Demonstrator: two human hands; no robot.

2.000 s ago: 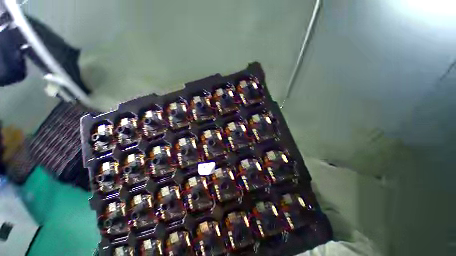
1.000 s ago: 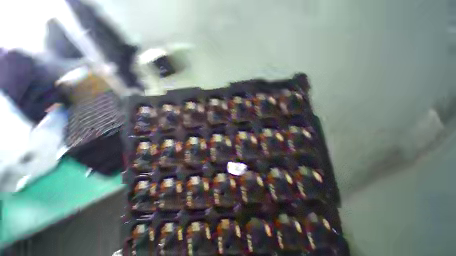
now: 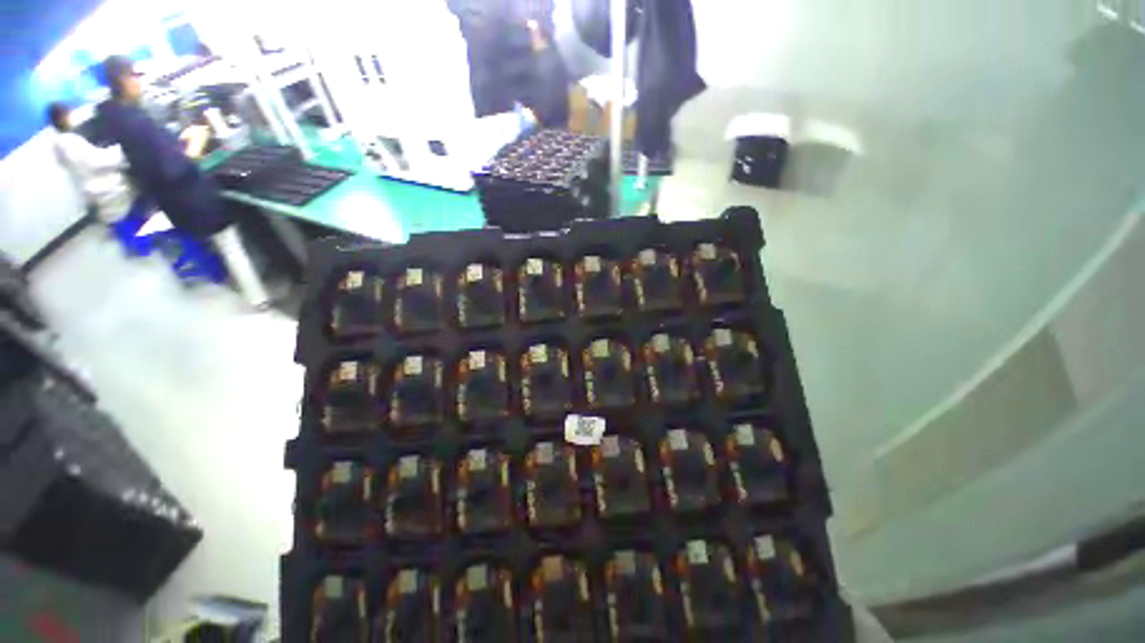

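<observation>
A black component tray (image 3: pixel 584 430) fills the lower middle of the view, its far notched rim and right rim showing, its near edge cut off by the frame. Its pockets hold rows of small dark modules (image 3: pixel 546 379) with pale squares and orange-copper edges. A small white label lies near the middle. The tray hides whatever is under it. My left hand is not in view. A small pale patch shows at the tray's lower right corner; I cannot tell if it is my right hand or a sleeve.
Beyond the tray is a green bench (image 3: pixel 377 207) with a black tray stack (image 3: pixel 540 176) and flat black trays (image 3: pixel 283 173). People stand at the bench, far left and behind the stack. Dark stacked blocks (image 3: pixel 107 502) are at left. A white-topped dark object (image 3: pixel 760 153) stands on the floor.
The view has lifted and turned left, so the bench, people and left-side blocks now show. The tray has stayed in front of me and appears squarer to the view.
</observation>
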